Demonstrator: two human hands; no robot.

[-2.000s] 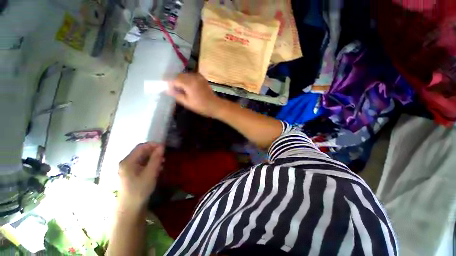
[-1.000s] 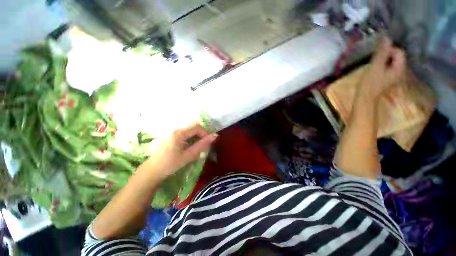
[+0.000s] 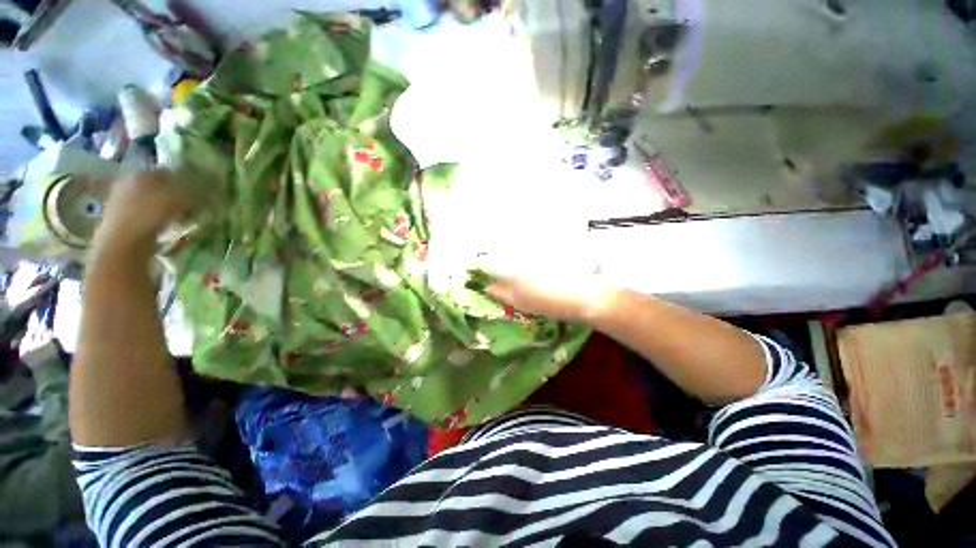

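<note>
The green floral fabric [image 3: 310, 230] lies bunched over the table's left part and hangs over its front edge. Its right part is washed out by lamp glare. My left hand [image 3: 145, 209] is blurred at the fabric's left edge; its grip is unclear. My right hand [image 3: 540, 298] is low on the fabric's right part, fingertips at a small dark green bit of cloth. Glare hides whether it grips. The presser foot area [image 3: 610, 145] of the sewing machine [image 3: 749, 54] is behind and right of the fabric.
Pink-handled snips [image 3: 666, 180] lie on the machine bed. A tan paper bag [image 3: 904, 385] hangs at the right, near a red cord [image 3: 908, 287]. Blue patterned cloth [image 3: 326, 450] is below the fabric. A round machine part [image 3: 73, 209] is at far left.
The view has swung left. My right hand has come from the paper bag to the green fabric. My left hand has moved from the fabric's near right part to its far left edge.
</note>
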